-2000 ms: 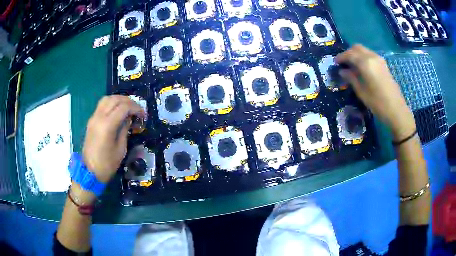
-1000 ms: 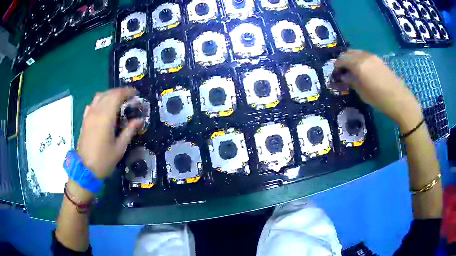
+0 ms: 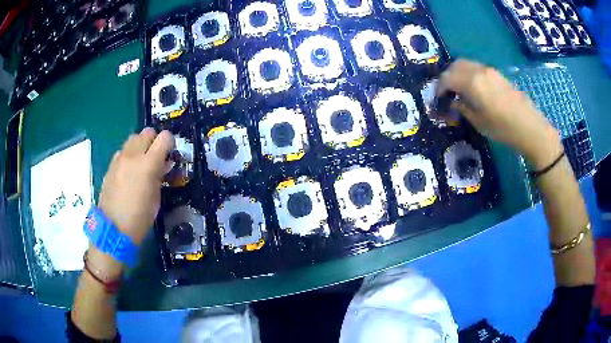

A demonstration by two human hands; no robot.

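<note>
A black component tray [image 3: 321,258] lies in front of me, with rows of silver-white modules [image 3: 299,204] with dark round centres and orange edges. My left hand [image 3: 130,187] is at the tray's left edge, its fingertips on or over the leftmost module [image 3: 179,161] of the second row from the front. My right hand [image 3: 492,104] is over the rightmost module [image 3: 435,100] of the same row, which it partly covers. The fingers of both hands are bent together. Whether either hand grips a small part is hidden.
A clear gridded sheet [image 3: 546,100], partly filled with dark pieces, lies at right. A white sheet [image 3: 60,224] with small dark marks lies at left, by a yellow-edged phone [image 3: 15,154]. Other trays stand at back left [image 3: 74,43] and back right [image 3: 546,27]. A small label [image 3: 128,67] lies near the tray.
The view has shifted a little. My left hand's thumb and fingers, spread around the left module a second ago, are now closer together at its left side. My right hand stays over the right module.
</note>
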